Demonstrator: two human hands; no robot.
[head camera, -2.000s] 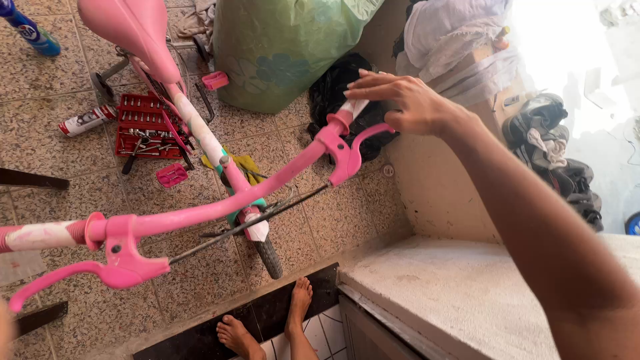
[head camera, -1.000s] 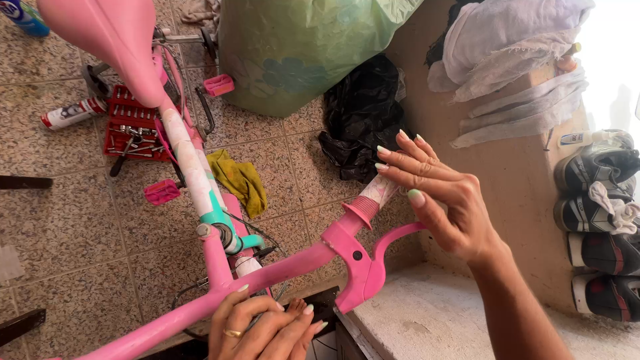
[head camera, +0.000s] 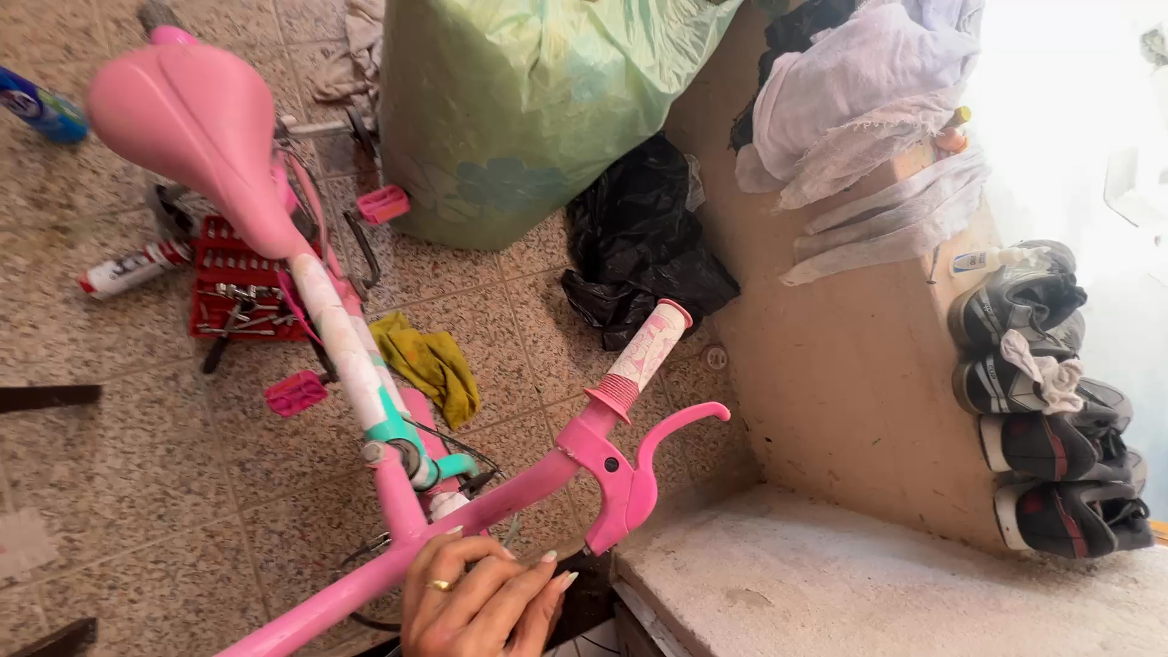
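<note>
My left hand (head camera: 484, 598), with a ring on one finger, is at the bottom middle against the pink bicycle handlebar (head camera: 511, 497). Its fingers are bent and close together, and their tips are beside the lower end of the pink brake lever (head camera: 625, 488). Whether they pinch the dark brake cable there is hidden. The white and pink handlebar grip (head camera: 650, 351) is uncovered, pointing up and right. My right hand is out of view. Behind the handlebar are the pink, white and teal frame (head camera: 342, 347) and the pink saddle (head camera: 196, 128).
On the tiled floor are a red socket set case (head camera: 205, 292), a spray can (head camera: 137, 269), a yellow-green cloth (head camera: 429, 365), a black plastic bag (head camera: 630, 228) and a large green bag (head camera: 511, 119). A ledge (head camera: 849, 566) runs along the lower right, with shoes (head camera: 1058, 438) beyond.
My right hand, on the grip one second ago, has left the view. My left hand remains by the handlebar.
</note>
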